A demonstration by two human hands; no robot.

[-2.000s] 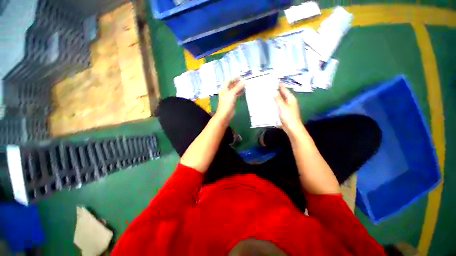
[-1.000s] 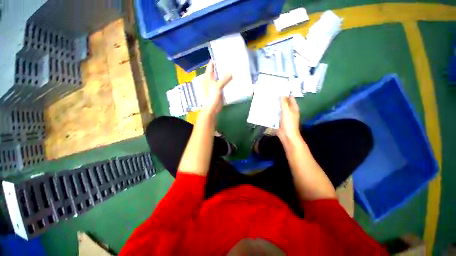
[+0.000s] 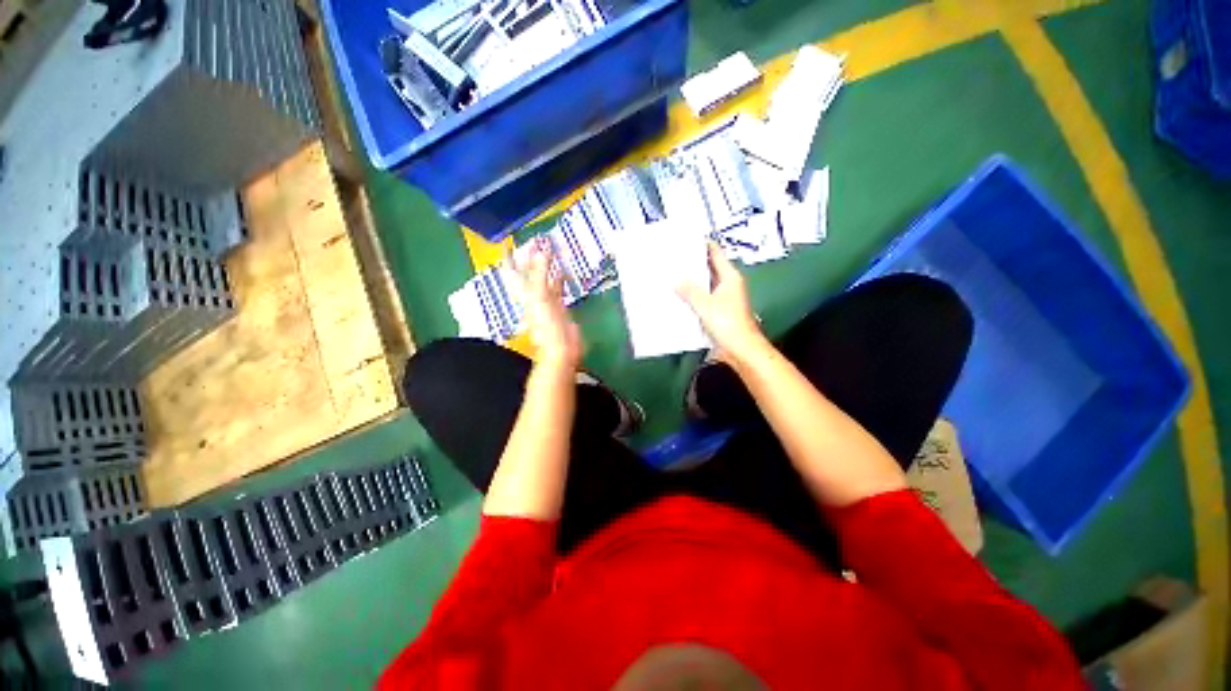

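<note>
My right hand (image 3: 721, 300) holds a pale flat sheet-metal part (image 3: 659, 297) by its right side, in front of my feet. My left hand (image 3: 545, 294) is open with spread fingers, to the left of that part, near the row. It seems to hold nothing. A row of overlapping metal parts (image 3: 583, 243) lies on the green floor beyond my hands. A few loose parts (image 3: 806, 108) lie at the row's right end.
A blue bin with loose parts (image 3: 540, 101) stands beyond the row. An empty blue bin (image 3: 1040, 365) is beside my right leg. Stepped grey stacks (image 3: 149, 257) stand on a wooden pallet (image 3: 270, 365) at left. A long nested stack (image 3: 257, 547) and cardboard (image 3: 949, 486) lie on the floor.
A second part that was at my left hand a second ago is no longer there, and the left hand is open. The view has shifted, showing more of the far bin.
</note>
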